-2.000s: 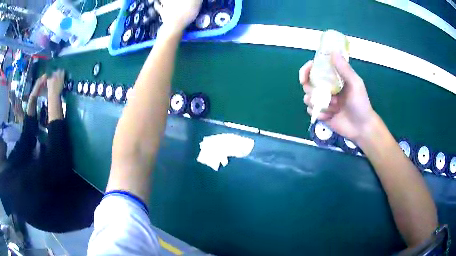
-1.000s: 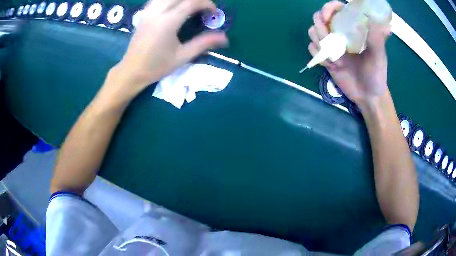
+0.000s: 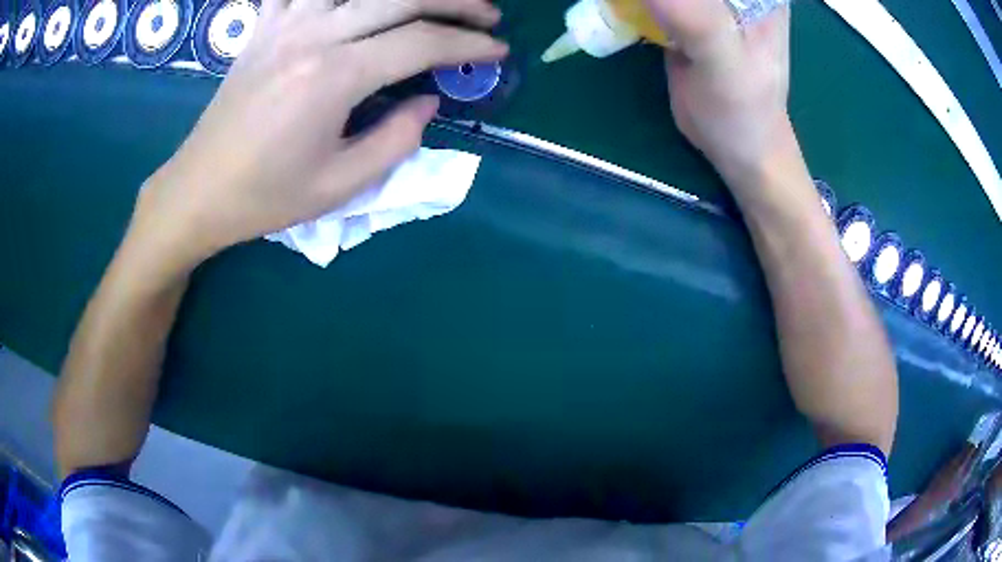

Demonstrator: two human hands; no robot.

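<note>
My left hand (image 3: 297, 115) is over the row at the upper left, fingers and thumb curved around a dark round part with a purplish centre (image 3: 468, 81). Its fingers hide part of the dark rim; whether they grip it I cannot tell. My right hand (image 3: 720, 82) holds a clear squeeze bottle with yellow liquid (image 3: 637, 19), cut off by the top edge. Its pale nozzle (image 3: 563, 46) points left and slightly down, above and right of the round part, not touching it. A crumpled white wipe (image 3: 412, 195) lies on the green worktop, partly under my left hand.
More round parts with bright centres stand in a row at the upper left (image 3: 155, 26) and at the right (image 3: 856, 237). A thin pale belt edge (image 3: 593, 165) runs between them. A white guide strip (image 3: 912, 77) curves across the upper right. Someone's arm shows at the lower right.
The view has shifted from the blue tray down to the worktop. My left hand has come back from the tray to the row. The bottle has swung so its nozzle is nearer the left hand.
</note>
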